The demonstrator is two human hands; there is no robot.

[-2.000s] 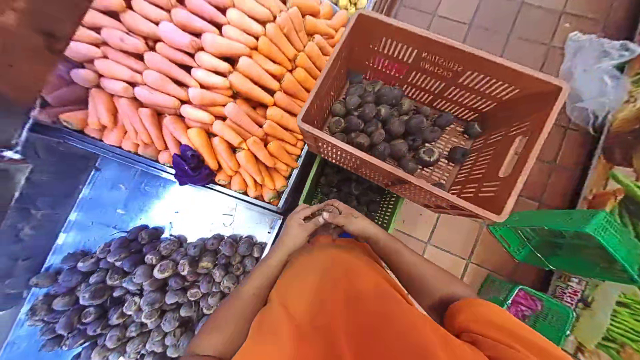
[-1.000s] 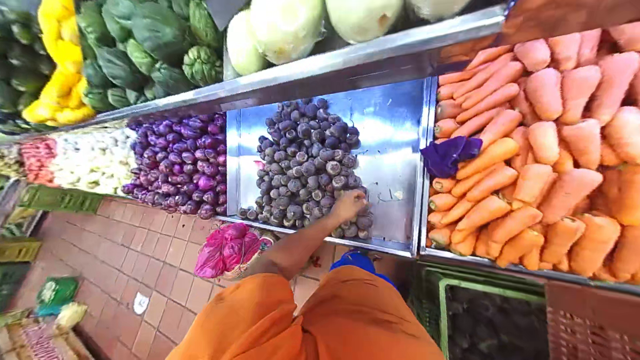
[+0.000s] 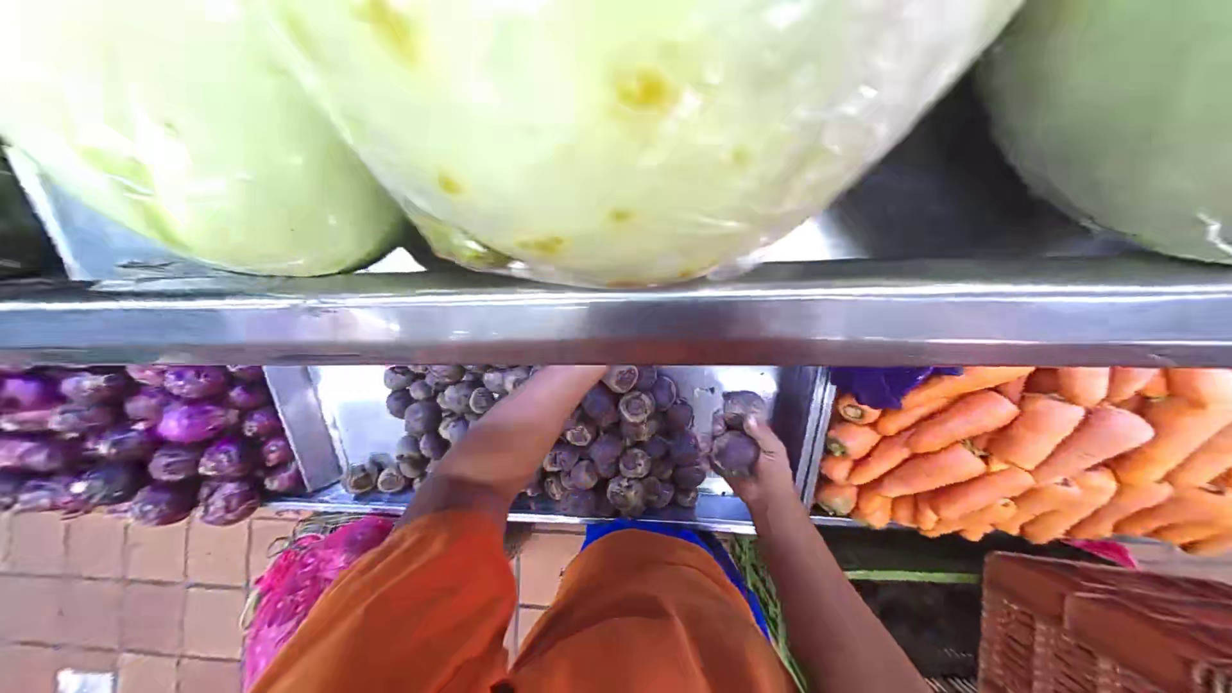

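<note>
Dark round beets (image 3: 602, 448) lie heaped in a metal display tray (image 3: 332, 423) below the upper shelf. My right hand (image 3: 765, 457) is at the tray's right side, closed around a pair of dark beets (image 3: 736, 450). My left arm reaches up over the heap, and its hand is hidden behind the shelf's metal edge. What that hand holds or touches does not show.
Overhead runs the upper shelf's metal edge (image 3: 616, 327), with large plastic-wrapped pale green produce (image 3: 626, 135) above it. Red onions (image 3: 183, 433) flank the tray at left, carrots (image 3: 1020, 443) at right. A brown plastic crate (image 3: 1088, 616) stands low right; a pink mesh sack (image 3: 322, 587) lies low left.
My right hand, not seen a second ago, now grips beets at the tray's right. An arm reaches farther in, under the shelf. The view has moved much closer to the shelf.
</note>
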